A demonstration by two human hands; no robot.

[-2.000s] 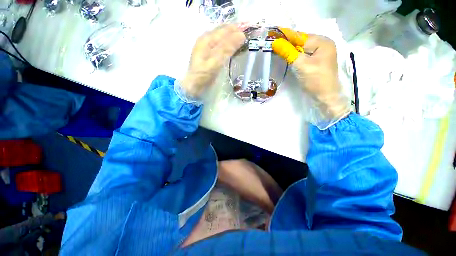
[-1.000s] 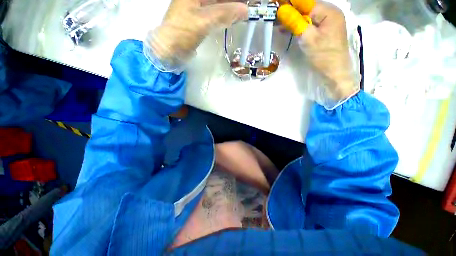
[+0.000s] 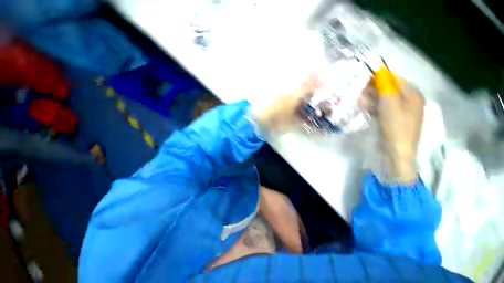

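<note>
The frame is motion-blurred. A shiny silver and dark module assembly is over the white bench, against the fingers of my left hand, which grips its left end. A pale, glossy blurred part, perhaps clear film, stretches from it toward my right hand. My right hand, with an orange finger cot, is at the right side; its fingertips are blurred, and I cannot tell what they hold. Thin dark lines near the orange cot may be tweezers or wire.
The white bench runs diagonally. Shiny clustered pieces lie beyond my hands, and a small one lies at upper left. Crumpled white material is at right. Red bins and yellow-black tape are on the floor at left.
The view has turned, so the bench now slants steeply. The module's silver and dark end is now at my left fingers instead of hanging below both hands. My right hand has moved away from it.
</note>
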